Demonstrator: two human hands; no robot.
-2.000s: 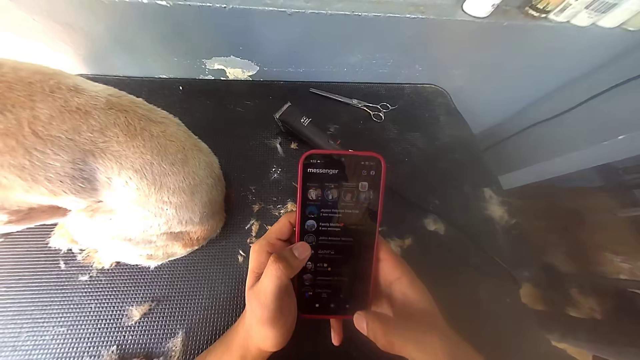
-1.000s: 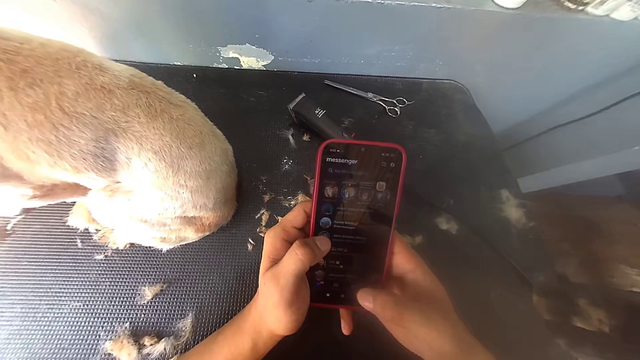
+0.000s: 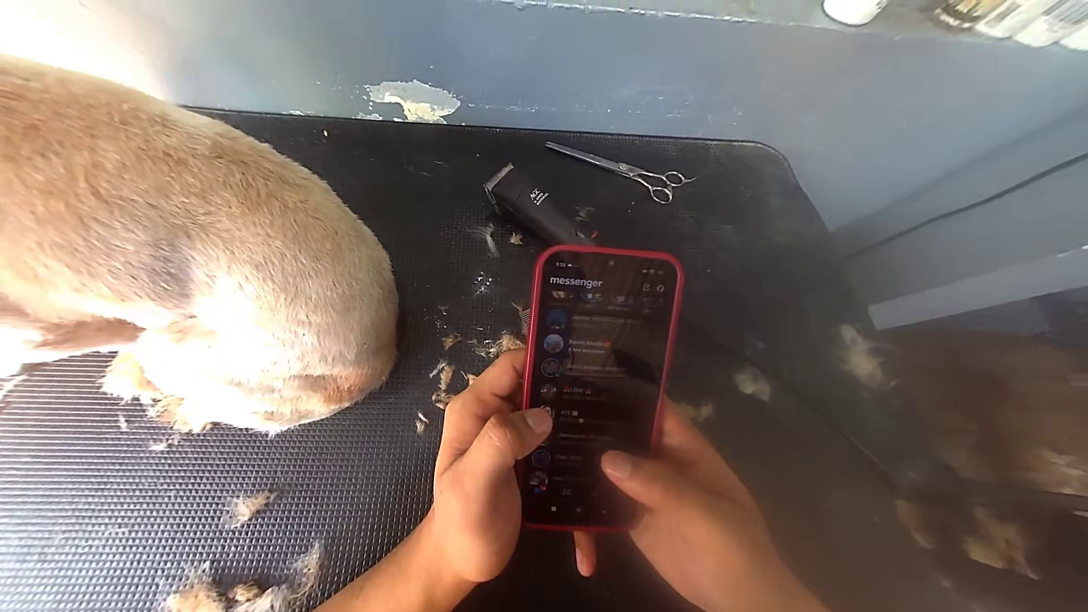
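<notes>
A smartphone in a red case (image 3: pixel 605 374) is held upright between both hands, its dark screen lit with a list. My left hand (image 3: pixel 484 476) grips its left side, the thumb over the screen's left edge. My right hand (image 3: pixel 697 501) holds the lower right side, with the thumb over the lower screen and a fingertip showing below the case. Beyond the phone's top edge lies a black hair clipper (image 3: pixel 535 204), its lower end hidden by the phone. Metal scissors (image 3: pixel 625 168) rest behind the clipper. At the left is the shorn, light tan body of an animal (image 3: pixel 255 246), its head out of view.
The black ribbed mat of the table (image 3: pixel 365 510) carries several tufts of cut hair (image 3: pixel 248 507). A blue-grey wall with peeling paint (image 3: pixel 416 100) borders the far edge. Containers (image 3: pixel 1020 19) stand on a ledge at the upper right. More hair lies low at the right.
The list on the phone screen has scrolled. Both hands keep their hold on the phone, and the clipper and scissors lie as before.
</notes>
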